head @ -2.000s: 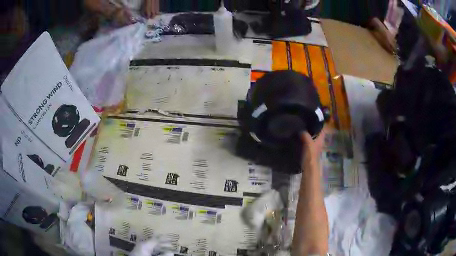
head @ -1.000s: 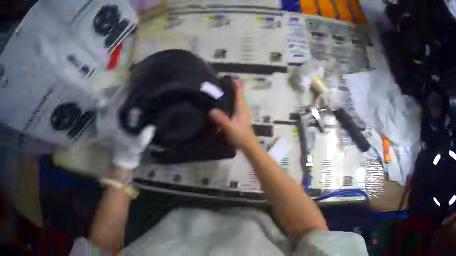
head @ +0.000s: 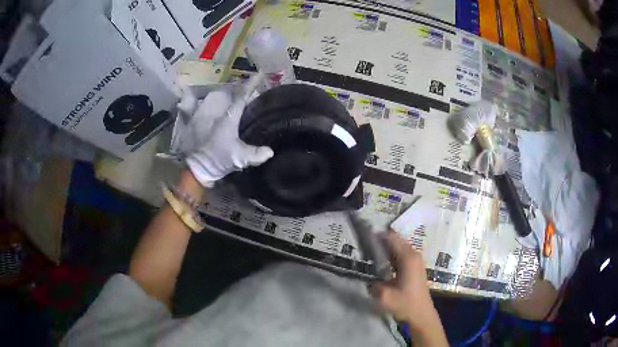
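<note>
A black desk fan [head: 301,152] rests on the printed sheets near the bench's front edge, its round dark face turned up. White marks show on its rim. My left hand [head: 223,139], in a white glove with a pale band at the wrist, holds the fan's left rim, thumb on top. My bare right hand [head: 401,278] grips a thin dark hand tool [head: 369,244], blurred, its far end close to the fan's lower right edge. Whether the tool touches the fan is unclear.
Printed cartons [head: 101,95] stand at the left. A translucent bottle or wrap [head: 269,54] is behind the fan. At the right are a crumpled whitish rag [head: 474,122], a black bar [head: 513,205], an orange stick [head: 548,238] and pale cloth [head: 559,196]. A blue cord [head: 484,324] hangs below the bench.
The fan came from farther back to the front edge, held by both hands a second ago. My right hand has let go and taken the thin tool from the bench. The view has shifted.
</note>
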